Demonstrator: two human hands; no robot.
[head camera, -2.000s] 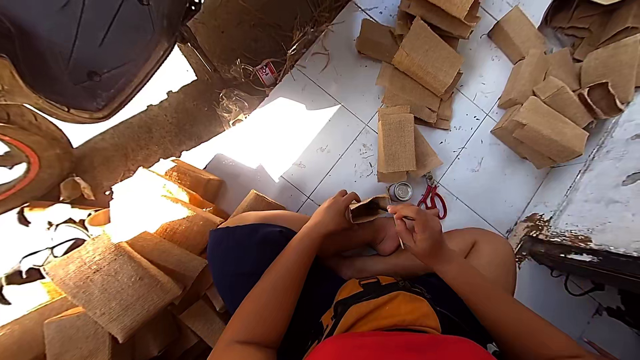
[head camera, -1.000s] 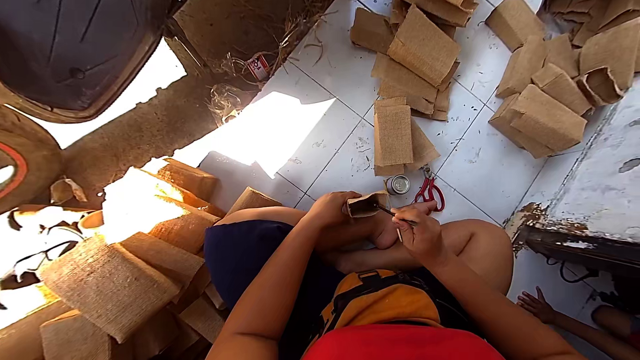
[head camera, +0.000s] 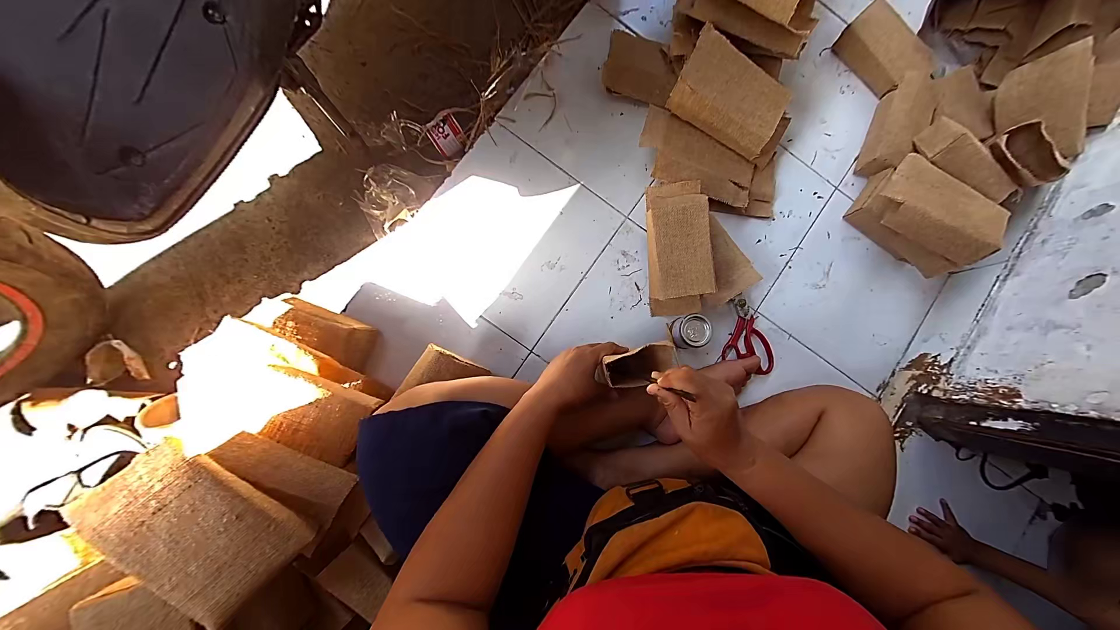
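Observation:
My left hand (head camera: 575, 376) grips one side of a small brown fibrous pouch (head camera: 641, 363), whose open mouth faces me above my crossed legs. Close by on the right, my right hand (head camera: 700, 411) pinches a thin dark stick-like tool (head camera: 674, 391), its tip at the pouch's mouth. Just beyond the pouch a small round tin (head camera: 694, 331) stands on the tiles. Beside the tin lie red-handled scissors or snips (head camera: 749, 341), partly behind my foot. Flat brown fibrous pieces (head camera: 682, 249) lie beyond the tin.
Brown pouches are heaped at my left (head camera: 201, 525), ahead (head camera: 731, 96) and at the far right (head camera: 945, 210). A crumpled red-and-white packet (head camera: 445, 136) lies by dry straw. A worn white slab (head camera: 1050, 306) is at the right; below it another person's hand (head camera: 941, 531) rests on the floor.
Another person's hand, not seen two seconds ago, has come in at the lower right and moved slightly. My hands stay around the pouch; my right hand has shifted a little at its mouth.

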